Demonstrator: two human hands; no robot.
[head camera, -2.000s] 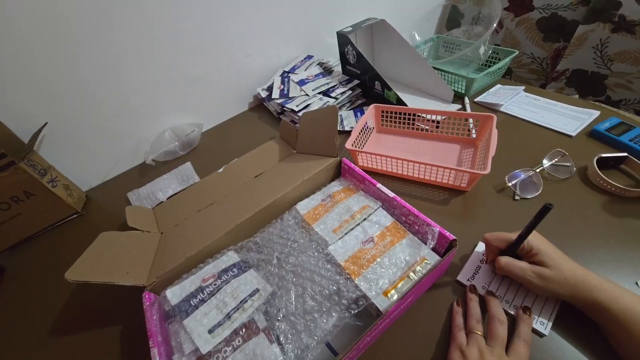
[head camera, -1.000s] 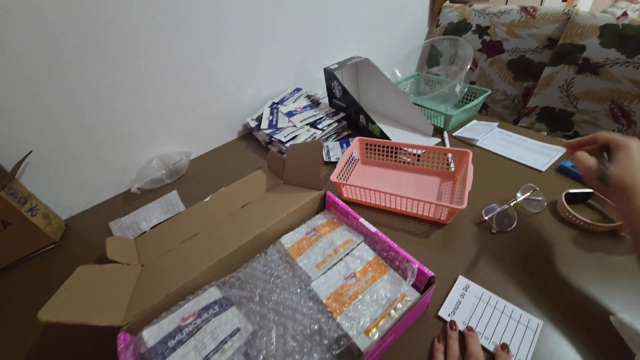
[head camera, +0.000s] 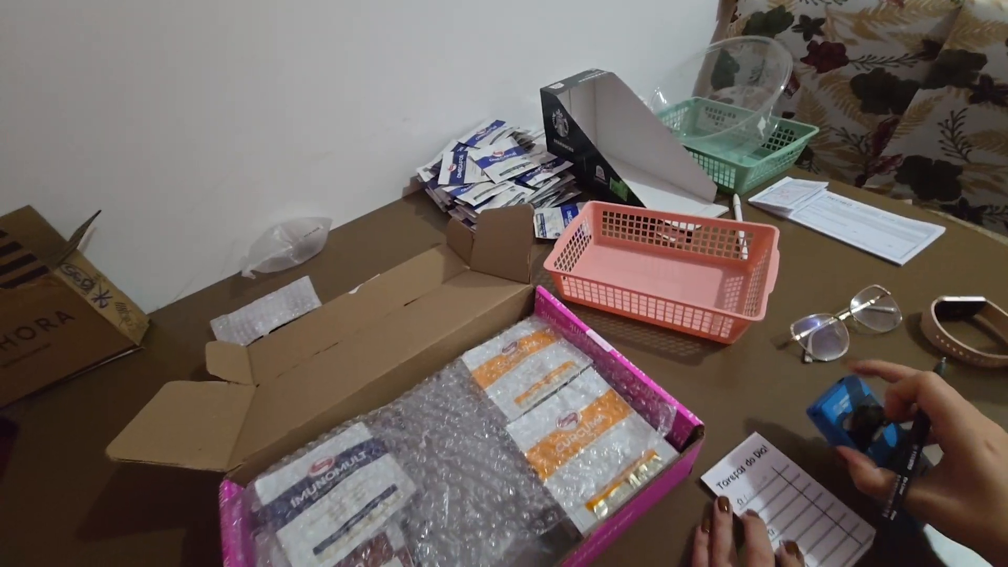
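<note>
My left hand (head camera: 732, 535) rests with its fingertips on the lower edge of a small lined notepad (head camera: 795, 504) with a printed heading. My right hand (head camera: 921, 457) holds a small blue object (head camera: 846, 409) with a dark part between thumb and fingers, just right of and above the notepad; its exact kind is unclear. A black pen (head camera: 904, 472) is tucked against the same hand. Left of the notepad lies an opened pink and brown cardboard box (head camera: 630, 378), holding supplement packets (head camera: 579, 433) and bubble wrap (head camera: 465, 449).
A pink plastic basket (head camera: 661, 272), eyeglasses (head camera: 846, 323) and a wristband (head camera: 969, 331) lie beyond my hands. Farther back are a sachet pile (head camera: 496, 169), a cut-out carton (head camera: 630, 150), a green basket (head camera: 740, 157) and papers (head camera: 850, 216). Another cardboard box (head camera: 55, 315) stands at left.
My right hand first held the pen over the notepad, then moved to the far right near the blue object. Now it is back beside the notepad with the blue object in it.
</note>
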